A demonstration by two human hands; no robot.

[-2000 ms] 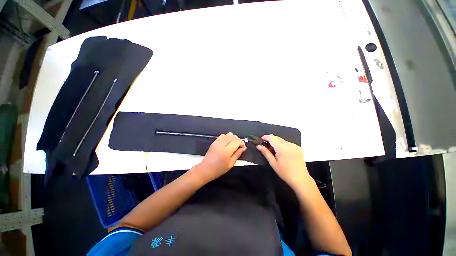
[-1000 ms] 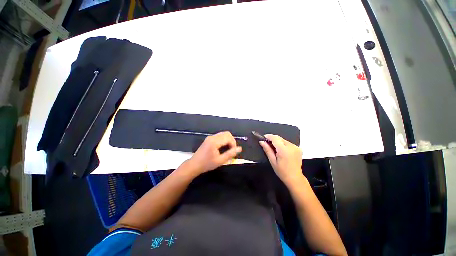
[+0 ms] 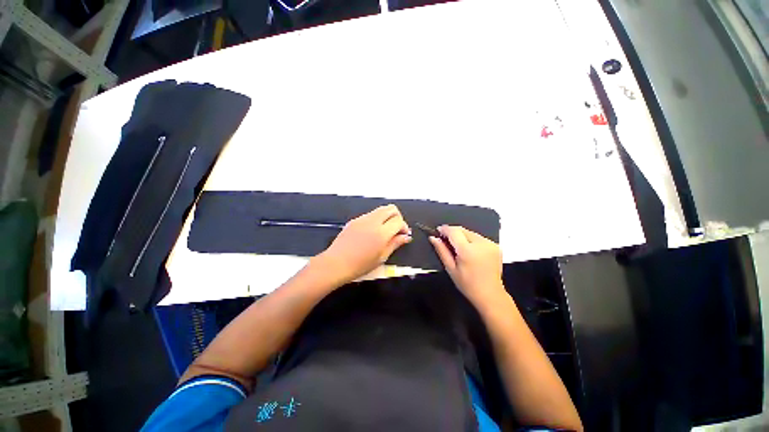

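A zippered panel (image 3: 320, 207) lies flat on the white tabletop in front of me. Its pale zipper (image 3: 295, 224) runs lengthwise along the middle. My left hand (image 3: 367, 243) rests on the panel over the zipper's right end, thumb and fingertips pinched together at the zipper end; what they pinch is too small to tell. My right hand (image 3: 469, 258) is just to the right, holding a small dark pointed tool, likely thread snips (image 3: 430, 230), mostly hidden by the fingers. The tip points left toward my left fingertips.
Stacked panels (image 3: 181, 114) with two zipper lines lie at the table's left and hang over its front edge. A blue plastic basket (image 3: 175, 333) is below the table edge, partly behind my left arm. A dark strip (image 3: 638, 177) lies at the white table's (image 3: 379, 101) right side.
My left fingers, loosely curled a second ago, are now closed together at the zipper's right end. The snips stay in my right hand close by. The view has shifted slightly.
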